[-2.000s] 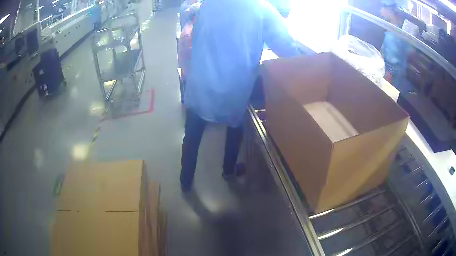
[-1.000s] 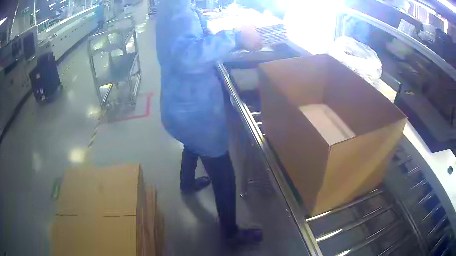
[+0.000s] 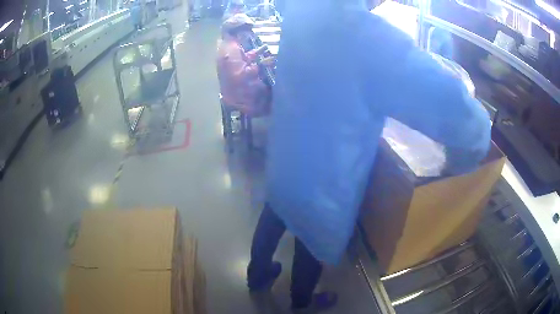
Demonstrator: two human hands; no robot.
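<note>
Neither of my hands is in the picture. A large open cardboard carton (image 3: 430, 214) stands on the roller conveyor (image 3: 436, 276) at the right. Another person in a blue smock (image 3: 325, 122) stands on the carton's far left side and leans over it, with one arm reaching down into it. A shiny whitish film-wrapped item (image 3: 417, 150) shows in the carton's opening beside that arm. The person's hands and most of the carton's inside are hidden.
Flattened cartons (image 3: 126, 257) are stacked on the floor at the lower left. A metal cart (image 3: 147, 83) and a black case (image 3: 61, 98) stand further back. A seated person in pink (image 3: 242, 73) is in the aisle. A white bench (image 3: 534, 196) runs along the right.
The person in blue has moved right, from the far part of the conveyor to the carton, and now reaches into it. The whitish item now shows inside it. The seated person has come into view.
</note>
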